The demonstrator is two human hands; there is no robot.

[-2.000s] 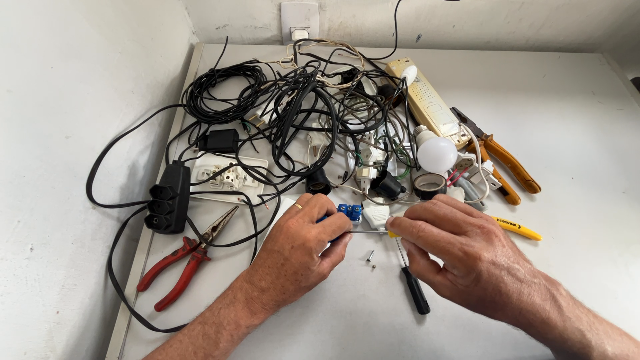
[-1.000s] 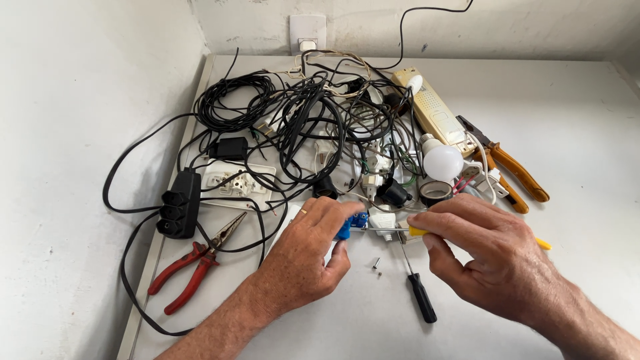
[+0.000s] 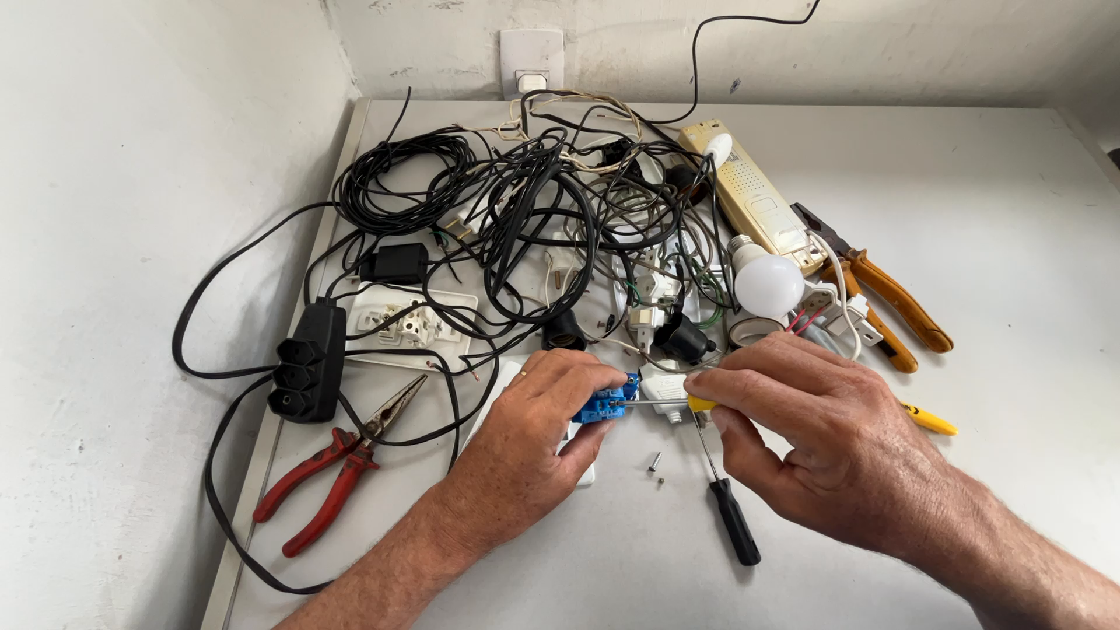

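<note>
My left hand (image 3: pixel 534 429) holds a blue electrical socket module (image 3: pixel 602 404) between thumb and fingers. My right hand (image 3: pixel 805 429) grips the yellow handle of a screwdriver (image 3: pixel 702 403), whose thin shaft points left with its tip at the blue module. Behind the shaft lies a white plug (image 3: pixel 667 390). A white plate, partly hidden, is under my left hand. Below the shaft are a small screw (image 3: pixel 654 461) and a tiny metal piece. A second screwdriver with a black handle (image 3: pixel 735 523) lies beside my right hand.
Tangled black cables (image 3: pixel 547 219) cover the table's back. Red long-nose pliers (image 3: pixel 341 472) and a black multi-socket (image 3: pixel 308 363) lie left. A light bulb (image 3: pixel 768 284), a cream handset-like device (image 3: pixel 752 197), orange-handled pliers (image 3: pixel 892 302) and a yellow pen-like tool (image 3: pixel 929 418) are right.
The blue module shows more between my left fingers than two seconds ago. The screwdriver's shaft, hard to see then, now meets the module. The view has shifted somewhat.
</note>
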